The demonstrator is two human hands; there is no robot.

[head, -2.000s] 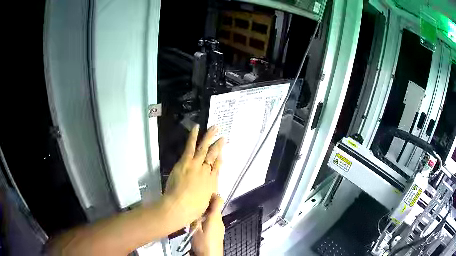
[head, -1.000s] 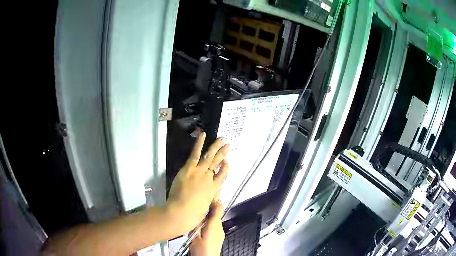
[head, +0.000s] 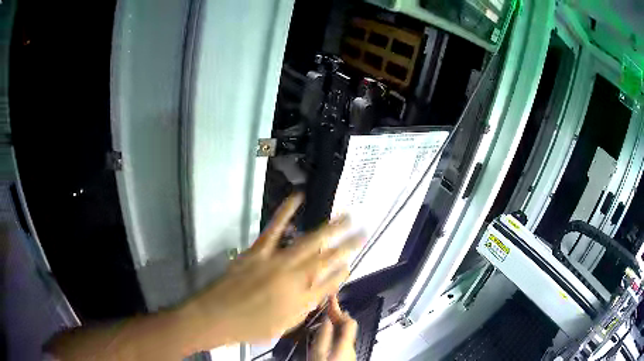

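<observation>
The white record sheet (head: 388, 190) with a dense printed table lies on a dark holder against the dark door window (head: 300, 92). My left hand (head: 282, 282) is open, fingers spread and blurred by motion, over the sheet's lower left edge. Whether it touches the paper cannot be told. My right hand (head: 335, 338) is below it, cut off by the bottom edge, with its fingers closed around a thin pen (head: 305, 326), which is hard to make out. A thin grey cable (head: 402, 201) crosses in front of the sheet.
Pale door frame (head: 229, 127) with a metal catch (head: 266, 147) stands at left. A black gridded tray (head: 368, 328) is partly visible below the sheet. At right are a white gantry beam (head: 544, 264) with a yellow label and a dark ribbed tray (head: 501, 324) beneath it.
The view has shifted, so door and sheet sit further right. My left hand has moved from resting flat on the sheet's left side to lower down, and is now blurred. My right hand stays below it.
</observation>
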